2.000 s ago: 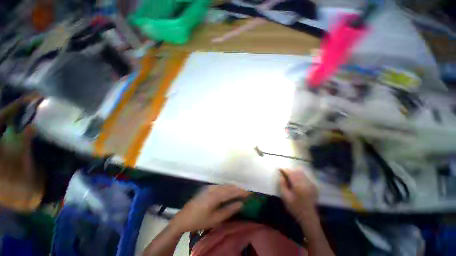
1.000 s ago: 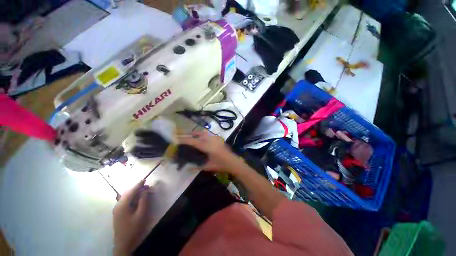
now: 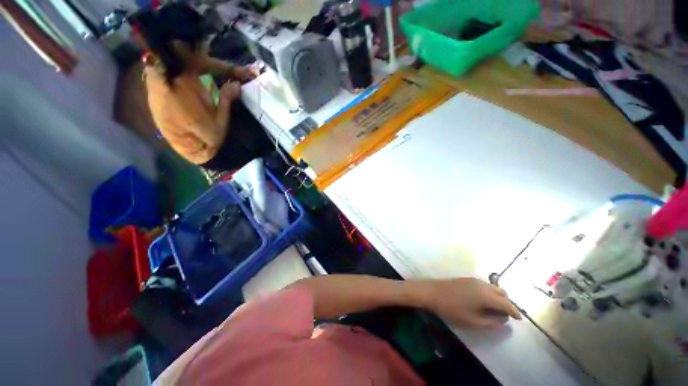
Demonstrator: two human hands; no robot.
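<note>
My left hand (image 3: 477, 301) reaches in from the lower left and rests palm down on the white table (image 3: 422, 181), beside the machine's needle area. Its fingers are bent together. A thin dark line runs by the fingertips; I cannot tell whether it is a held thing or a seam in the machine bed. The cream sewing machine head (image 3: 630, 264) is blurred and cut off at the right. My right hand is out of view.
Cardboard with orange tape (image 3: 370, 124) lies left on the table; a green basket (image 3: 468, 34) stands behind. Dark and white pieces (image 3: 626, 83) lie at back right. A blue crate (image 3: 219, 241) is at lower left. A person (image 3: 185, 98) sits at a neighbouring machine (image 3: 302, 68).
The view has swung left from the machine and right-hand crate. My right hand, which held a black and white bundle, has left view. My left hand remains at the table beside the machine.
</note>
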